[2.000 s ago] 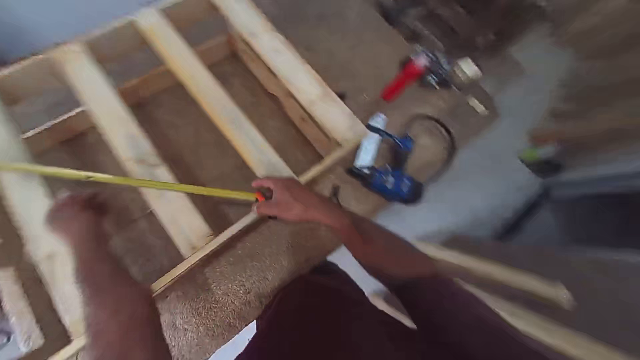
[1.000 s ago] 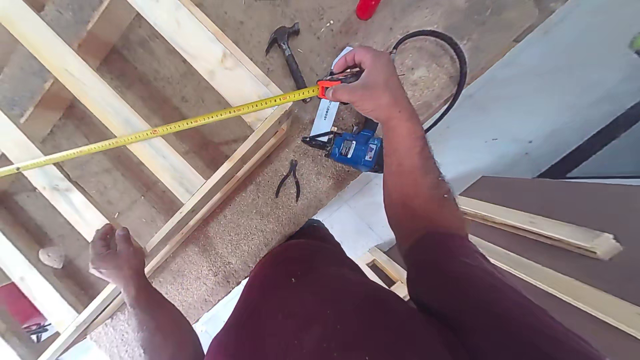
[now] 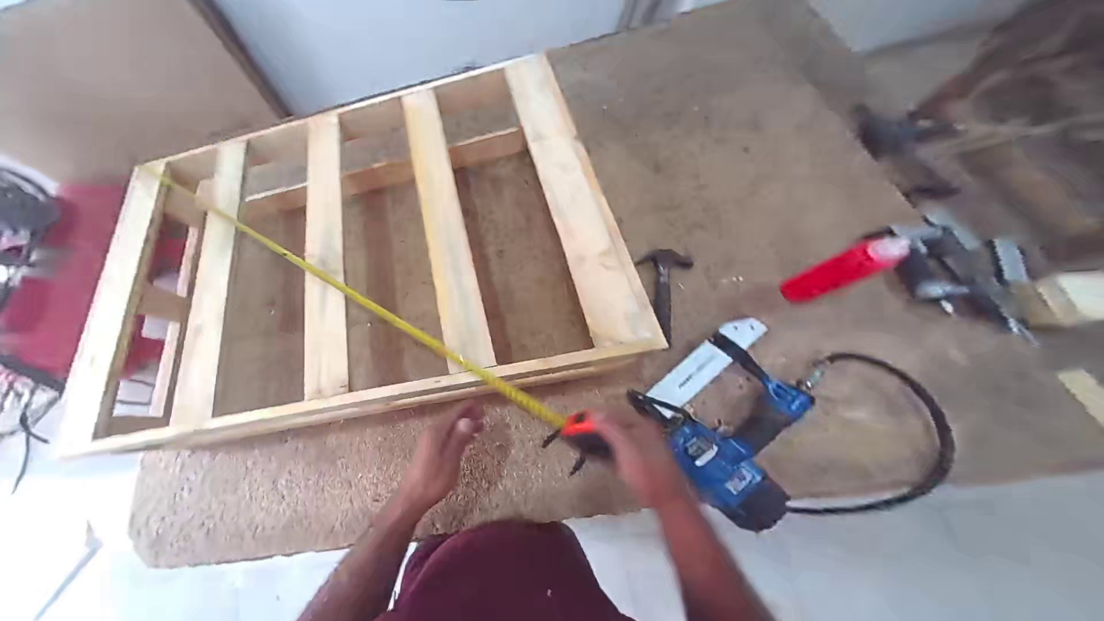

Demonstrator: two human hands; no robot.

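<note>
My right hand (image 3: 636,453) grips the orange and black case of a tape measure (image 3: 587,431) just in front of the wooden frame's near edge. Its yellow blade (image 3: 379,312) stretches diagonally over the slatted wooden frame (image 3: 326,250) to the far left corner. With its fingers partly curled and nothing seen in it, my left hand (image 3: 442,457) hovers near the frame's front rail, left of the case. Behind my right hand, the pliers are mostly hidden. A blue pneumatic nailer (image 3: 733,466) lies right beside that hand.
A claw hammer (image 3: 663,289) lies by the frame's right corner. The nailer's black hose (image 3: 944,423) curves at the right. Farther back are a red-handled tool (image 3: 841,269) and metal clamps or tools. Sawdust covers the brown board (image 3: 259,509) in front of the frame.
The view has swung widely, and the whole frame now shows. My right hand, still on the tape case, is now left of the nailer; one second ago it was above it. The blade remains extended.
</note>
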